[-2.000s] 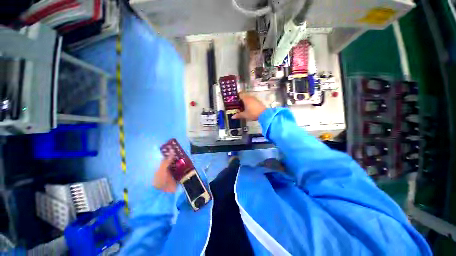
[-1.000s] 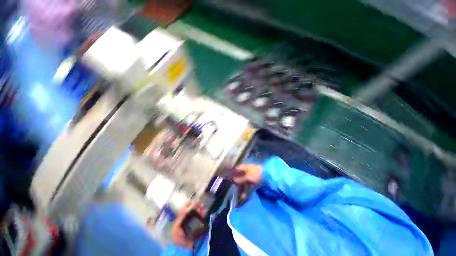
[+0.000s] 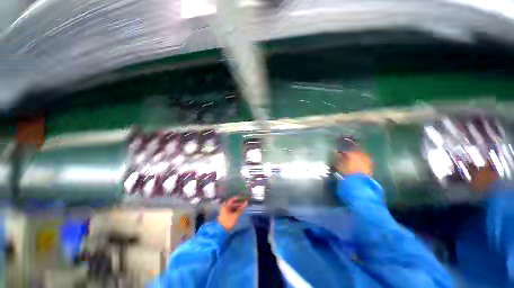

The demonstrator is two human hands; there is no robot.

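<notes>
The frame is blurred. A clear blister tray (image 3: 298, 169) lies in front of me on the green line, with two dark phones (image 3: 255, 154) with white patches at its left end. My left hand (image 3: 232, 212) is at the tray's near left edge, around a small dark thing that looks like a phone. My right hand (image 3: 355, 163) is over the tray's right end, with a dark phone (image 3: 347, 144) at its fingertips.
A tray full of dark phones (image 3: 174, 166) lies to the left. Another filled tray (image 3: 465, 146) lies at the right, with another person's hand (image 3: 483, 178) and blue sleeve beside it. The cream machine (image 3: 132, 225) is at the lower left.
My view has turned right, from the machine to the green line. Both hands have left the machine front; my right hand has reached out over the tray.
</notes>
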